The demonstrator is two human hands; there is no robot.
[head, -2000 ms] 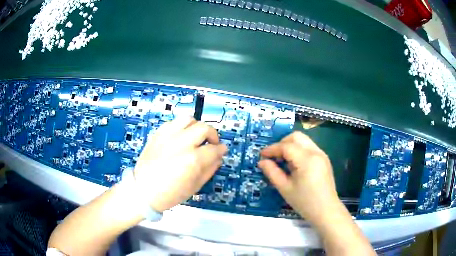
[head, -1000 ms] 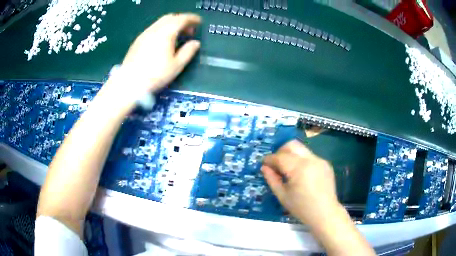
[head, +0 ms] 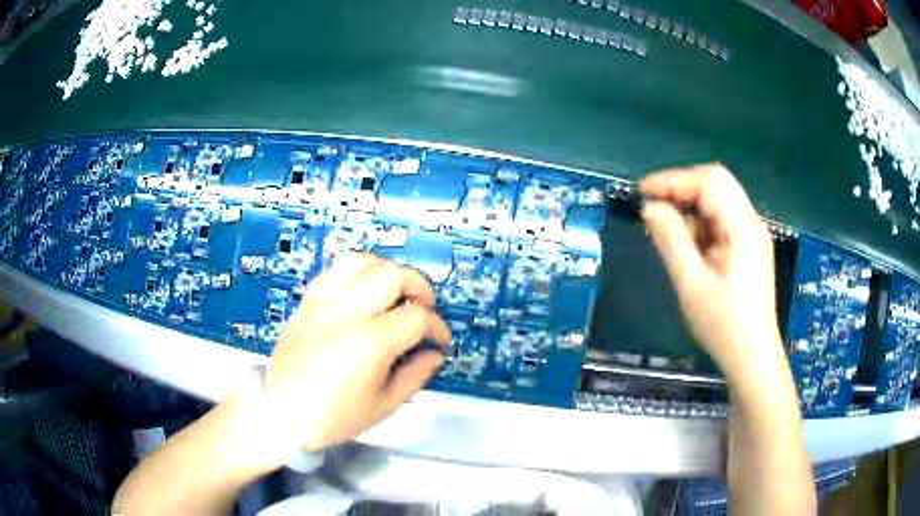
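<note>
Blue circuit boards (head: 514,252) with chips and silver pads lie side by side along the near edge. My left hand (head: 353,348), with a pale wrist band, is over the middle boards, its fingers curled and pointing right. Its fingertips are shaded and any small part between them cannot be made out. My right hand (head: 716,267) is over the dark gap right of these boards, thumb and forefinger a little apart near the gap's far left corner. No part shows between them. Small grey-silver components (head: 550,25) lie in rows on the green surface (head: 424,116).
Loose white pieces (head: 126,45) lie at the far left, and another white pile (head: 888,131) at the right. Chain and rail (head: 656,406) edge the gap. More blue boards (head: 827,328) lie beyond it. A red can (head: 847,15) stands at the far right corner.
My left hand has come back from the green surface to the boards. My right hand has moved right and away from me, off the board to the gap. The dark slit between the middle boards has closed.
</note>
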